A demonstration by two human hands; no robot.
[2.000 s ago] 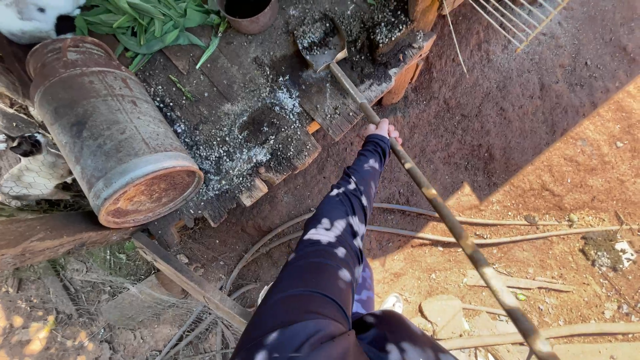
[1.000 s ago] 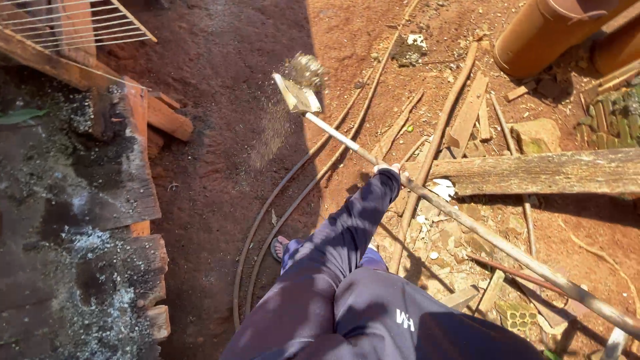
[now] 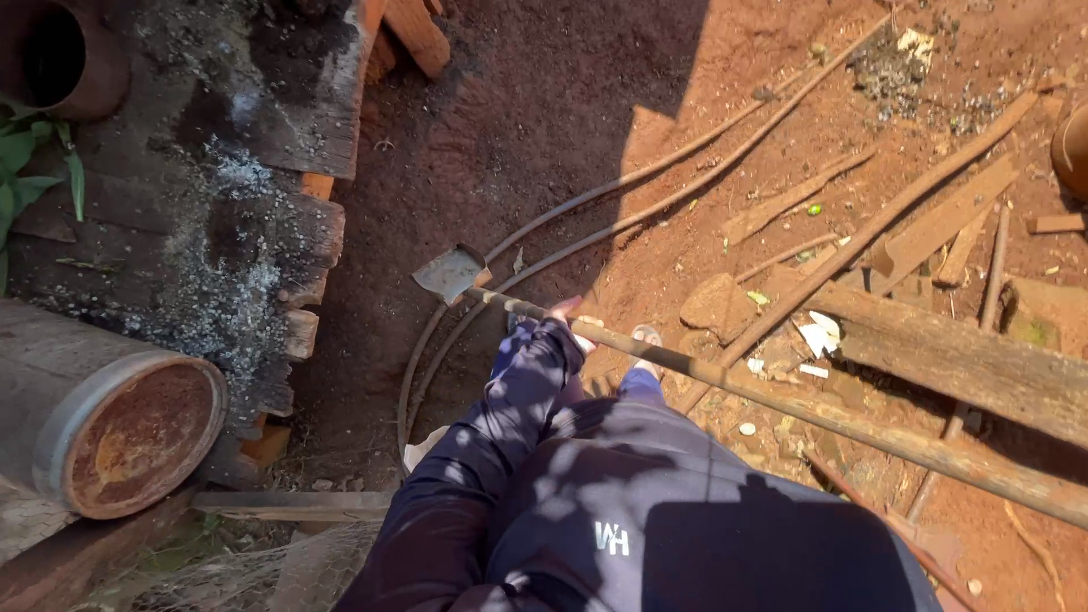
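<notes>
My left hand [image 3: 573,323] is closed around the long wooden handle [image 3: 765,387] of a small metal shovel, a short way behind the blade. The shovel's blade [image 3: 450,274] is left of that hand, over dark reddish soil beside a hose [image 3: 561,268], with no load visible on it. From there the handle runs down to the right, across the front of my body and out of the frame. My right hand is not in view. Left of the blade, a weathered plank platform [image 3: 127,200] has pale grey, ash-like grains [image 3: 246,289] scattered over it.
A rusty metal milk can [image 3: 144,433] lies at the left, with a dark pot [image 3: 93,72] and green leaves [image 3: 21,161] above it. Boards, poles and a thick plank [image 3: 960,357] lie on the ground at right. My sandalled foot [image 3: 646,336] is beneath the handle.
The shovel's blade was over the platform two seconds ago, then over the open ground with loose material flying from it. Now it is closer to my feet. My left hand kept hold of the handle.
</notes>
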